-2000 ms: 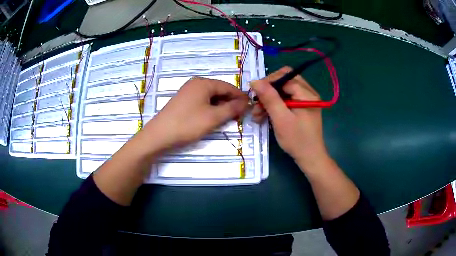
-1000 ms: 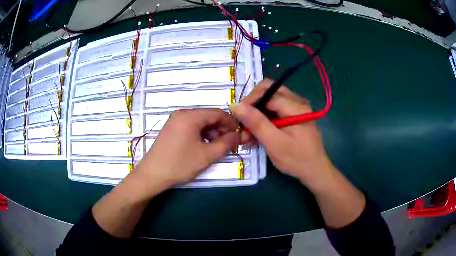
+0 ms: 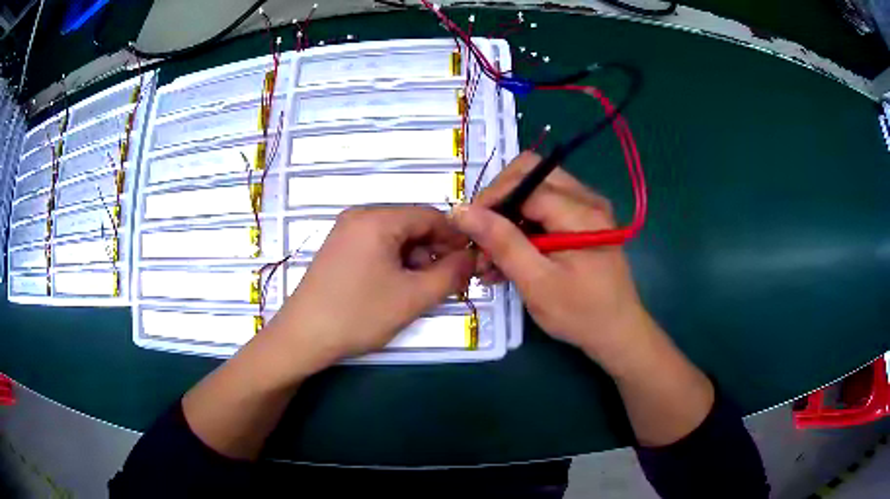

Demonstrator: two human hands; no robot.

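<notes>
My right hand [image 3: 566, 258] holds the red test probe [image 3: 583, 240] and the black test probe [image 3: 532, 183] together, tips pointing left. My left hand [image 3: 376, 278] is pinched at the probe tips, over the right column of the battery tray [image 3: 514, 302]. What it pinches is mostly hidden by the fingers; a battery lead connector is too small to make out. Long silvery pouch cells [image 3: 366, 188] lie in the slots, with yellow tape [image 3: 472, 329] and thin leads at their right ends.
A second tray of cells [image 3: 73, 300] lies at the left, with stacked tray edges beyond it. Probe cables [image 3: 639, 175] with a blue band [image 3: 514, 86] loop over the green mat [image 3: 742, 234]. A black cord crosses the back. A red plastic stool [image 3: 844, 400] shows at lower right.
Since the earliest frame, both hands have moved down and slightly left, to a lower tray slot. Since one second ago they are almost unmoved, still together at the probe tips.
</notes>
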